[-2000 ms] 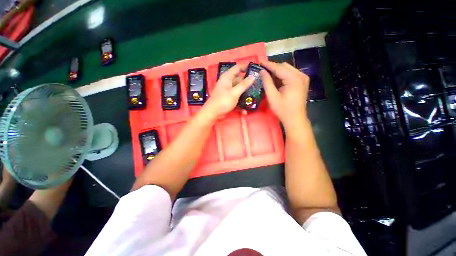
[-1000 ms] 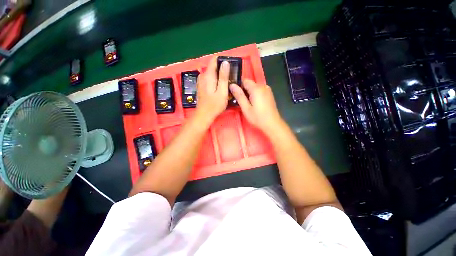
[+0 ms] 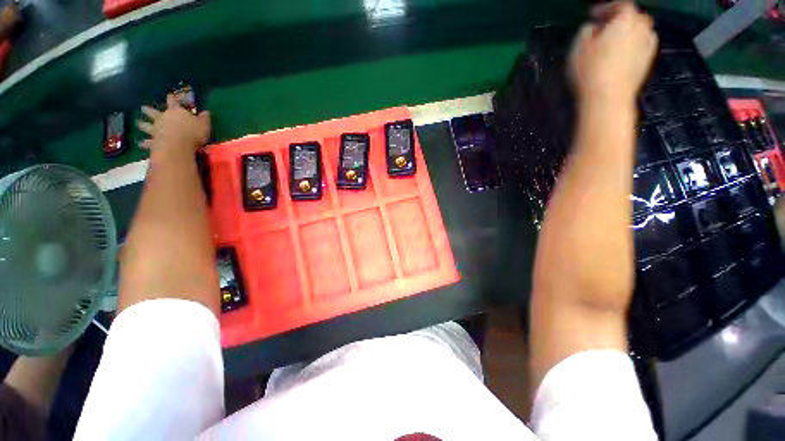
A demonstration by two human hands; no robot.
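Observation:
The red tray point(image 3: 323, 254) lies in the middle of the bench. Its far row holds several black handheld devices point(image 3: 305, 170), one partly hidden behind my left forearm. Another device point(image 3: 229, 277) sits in the near row at the left end. My left hand point(image 3: 175, 126) reaches over the green belt with fingers spread on or just above a device point(image 3: 183, 96); whether it grips it is unclear. My right hand point(image 3: 613, 52) is blurred at the far edge of the black blister trays point(image 3: 689, 207); its fingers are curled and what they hold cannot be told.
The green conveyor belt point(image 3: 344, 69) runs beyond the pale edge, with another device point(image 3: 114, 133) at left. A smartphone point(image 3: 475, 152) lies right of the tray. A mint-green fan point(image 3: 52, 258) stands at left, with a person's arm point(image 3: 39, 379) below it. Another filled red tray point(image 3: 757, 138) shows far right.
Both hands have left the device they held over the tray; it now sits in the far row's right end. My left hand moved left to the belt, my right hand to the black trays.

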